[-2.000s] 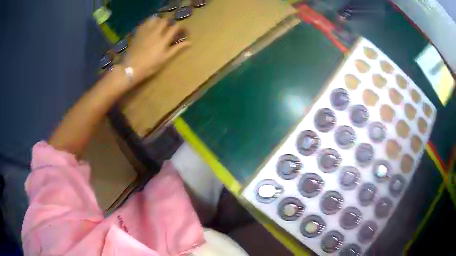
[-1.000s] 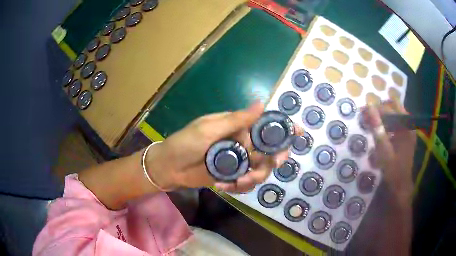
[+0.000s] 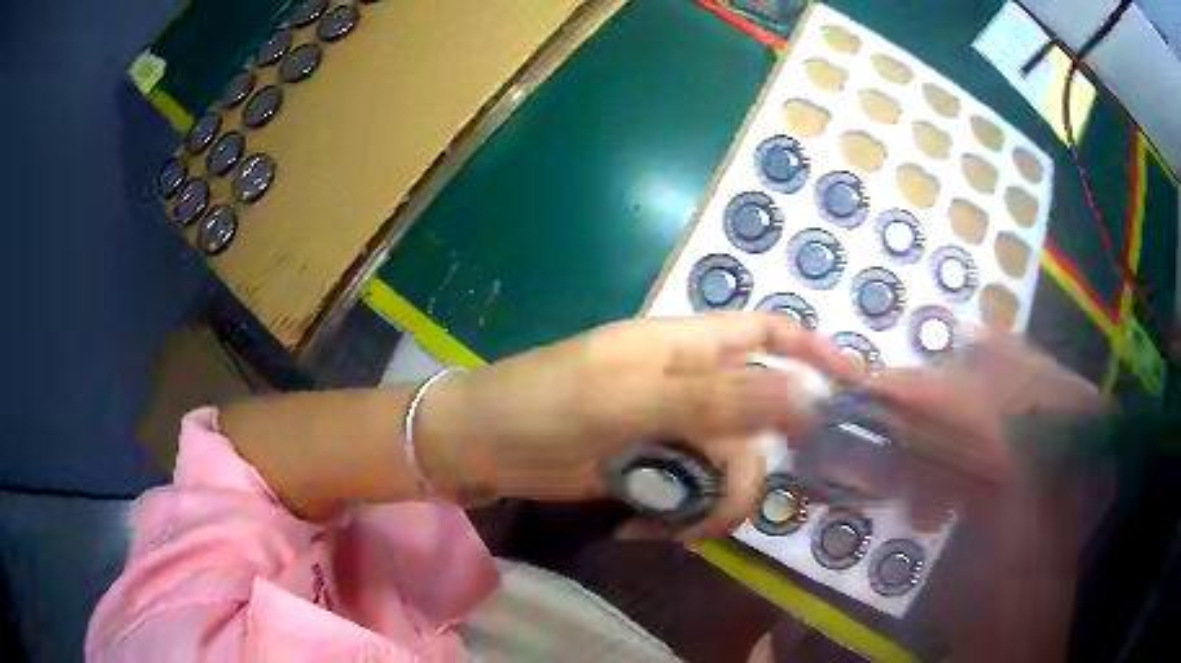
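My left hand point(image 3: 609, 402) is over the near edge of the white foam tray point(image 3: 764, 110). It holds a miniature speaker point(image 3: 664, 484) at the palm, silvery centre showing. My right hand point(image 3: 984, 415) is blurred and meets the fingertips of my left hand over the tray. A blurred dark ringed disc point(image 3: 848, 447) is between the hands; which hand grips it cannot be told. A blurred dark green shape, possibly a handheld tool point(image 3: 1101, 473), is at my right hand. The tray's near rows hold ringed speakers; the far cut-outs are tan.
A cardboard sheet point(image 3: 389, 117) at left bears rows of glossy dark discs point(image 3: 255, 176). A green mat point(image 3: 570, 194) with yellow and red tape lies between cardboard and tray. A paper note point(image 3: 1023, 58) and a dark reddish cable point(image 3: 1074, 130) are at the back right.
My left hand reached from the cardboard to the tray, bringing two speakers, then turned and moved slightly right. My right hand came in from the right and now meets it.
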